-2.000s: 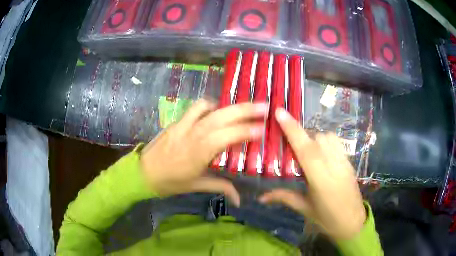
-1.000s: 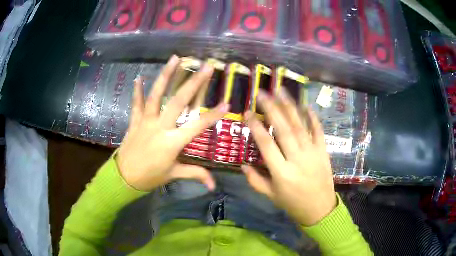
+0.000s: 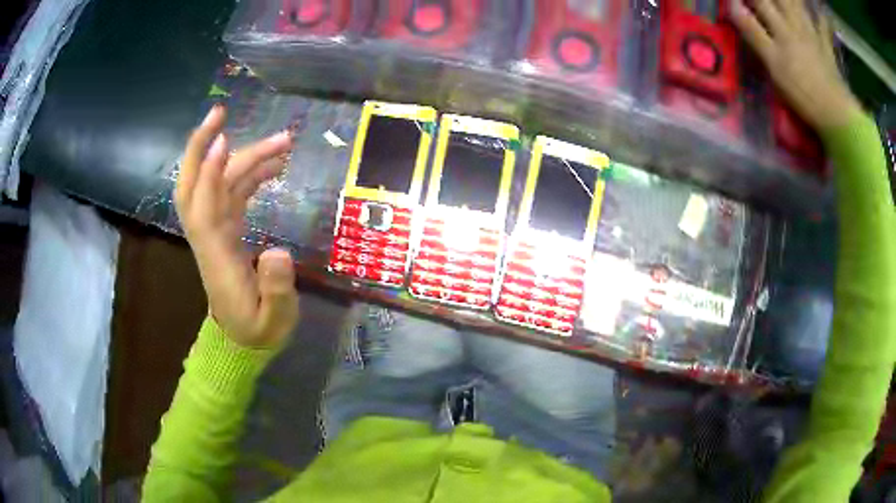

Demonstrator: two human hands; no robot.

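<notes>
Three red keypad mobile phones lie face up side by side on the plastic-covered mat [image 3: 307,192], dark screens with yellow surrounds away from me: a left one [image 3: 384,196], a middle one [image 3: 460,211] and a right one [image 3: 554,236]. My left hand [image 3: 236,236] is raised over the mat to their left, fingers apart and empty. My right hand [image 3: 794,54] reaches over the right end of the clear plastic tray [image 3: 472,77]; its fingertips are near the picture's top edge, and whether they grip anything is unclear. Red phone backs [image 3: 699,54] with black rings show in the tray.
The dark green bench [image 3: 93,113] extends left of the mat. A white sheet or bag pile [image 3: 64,324] lies low at the left, beside a brown carton [image 3: 147,363]. My legs are below the bench edge.
My hands have parted from the row of phones, left hand to the left, right hand up to the tray. Five phones on edge were turned face up; three now show on the mat. The view has tilted.
</notes>
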